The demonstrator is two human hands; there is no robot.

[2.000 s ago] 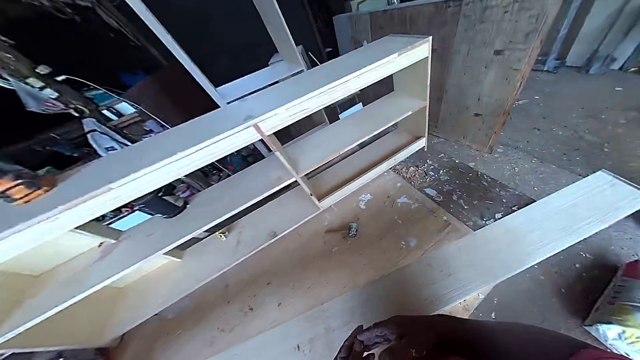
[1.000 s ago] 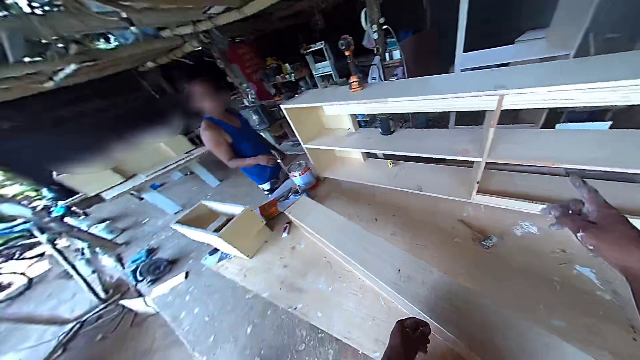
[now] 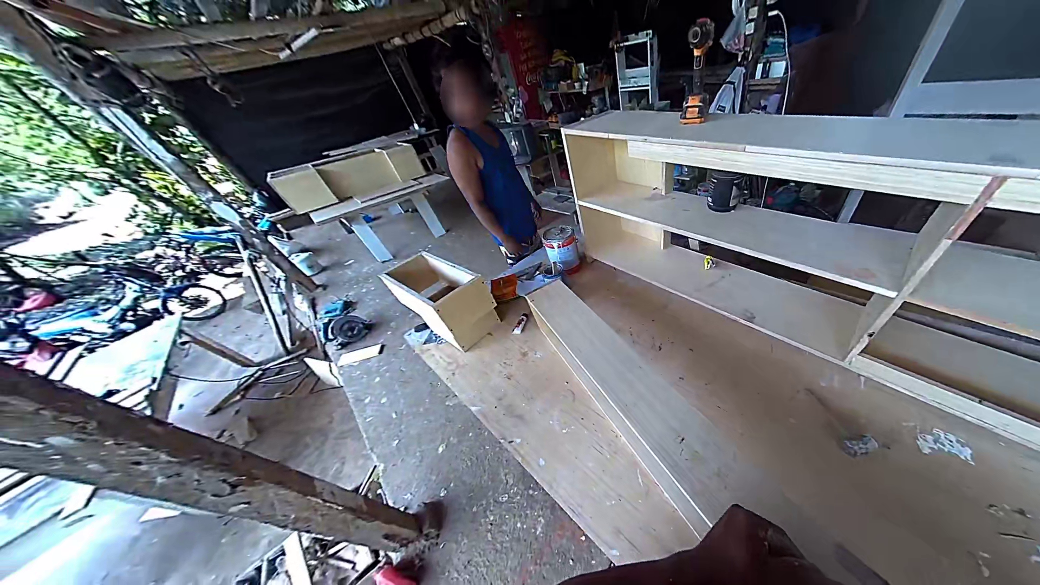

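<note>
My left hand (image 3: 743,546) is at the bottom edge, bent and dark, over the near end of a long pale wooden board (image 3: 626,382). Its fingers are mostly hidden, so its grip cannot be told. A blurred narrow thing (image 3: 860,564) shows just right of it. My right hand is out of view. The board lies on a plywood sheet (image 3: 520,414). Behind it a long wooden shelf unit (image 3: 772,227) bears an orange and black cordless drill (image 3: 695,73) on top and a dark cup (image 3: 723,191) on its middle shelf.
A person (image 3: 496,171) in a blue tank top stands beyond the board, near a paint can (image 3: 561,248) and an open wooden box (image 3: 443,296). A small tube (image 3: 520,324) lies on the plywood. A power tool (image 3: 343,322) and a thick wooden beam (image 3: 203,463) are at left.
The view has swung left since the first frame. My right hand, raised before the shelf unit one second ago, is out of view. The person's arm hangs lower than before.
</note>
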